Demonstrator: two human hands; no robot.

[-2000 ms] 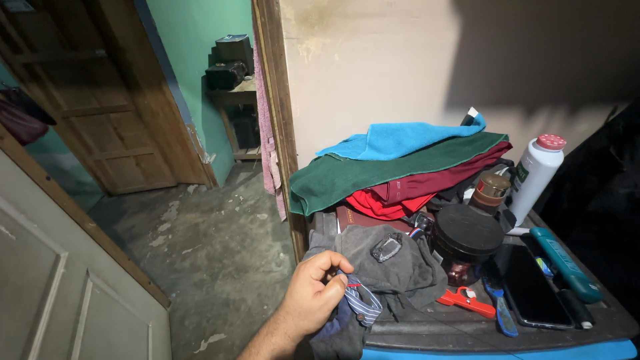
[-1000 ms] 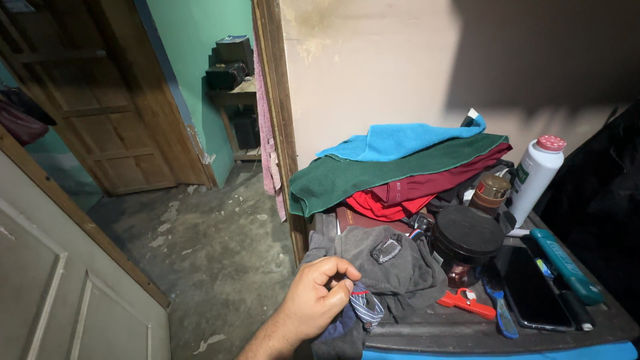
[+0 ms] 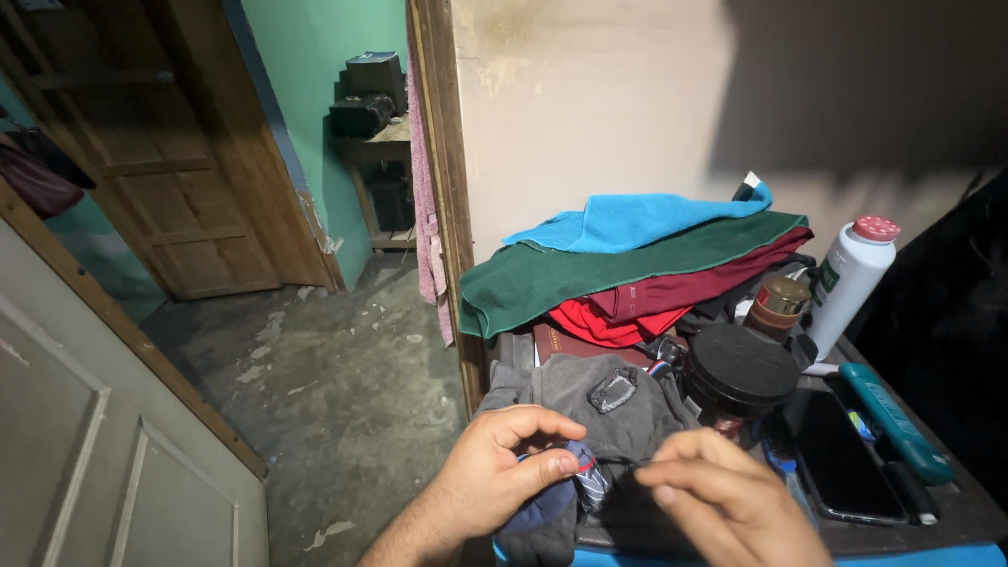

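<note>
My left hand [image 3: 512, 465] is at the bottom centre, its thumb and forefinger curled at a dark blue cloth [image 3: 543, 504] with a striped, red-edged part. To its right, my right hand [image 3: 724, 492] pinches a thin black cord [image 3: 622, 461] that runs toward the left fingertips. Whether the left fingers grip the cord or the cloth is not plain. Behind both hands lies a crumpled grey garment [image 3: 579, 386] with a dark-edged patch [image 3: 613, 390] on it.
Folded blue [image 3: 638, 220], green [image 3: 630, 272] and red cloths are piled by the wall. To the right stand a black-lidded jar [image 3: 743, 366], a gold-capped jar [image 3: 780, 303] and a white bottle [image 3: 854, 283]. A phone [image 3: 843, 457] and a teal tube [image 3: 894, 421] lie near the edge.
My right hand has come into view at the lower right, with the black cord at its fingers. It now hides the place where a red-orange object lay. My left hand stays near the striped cloth.
</note>
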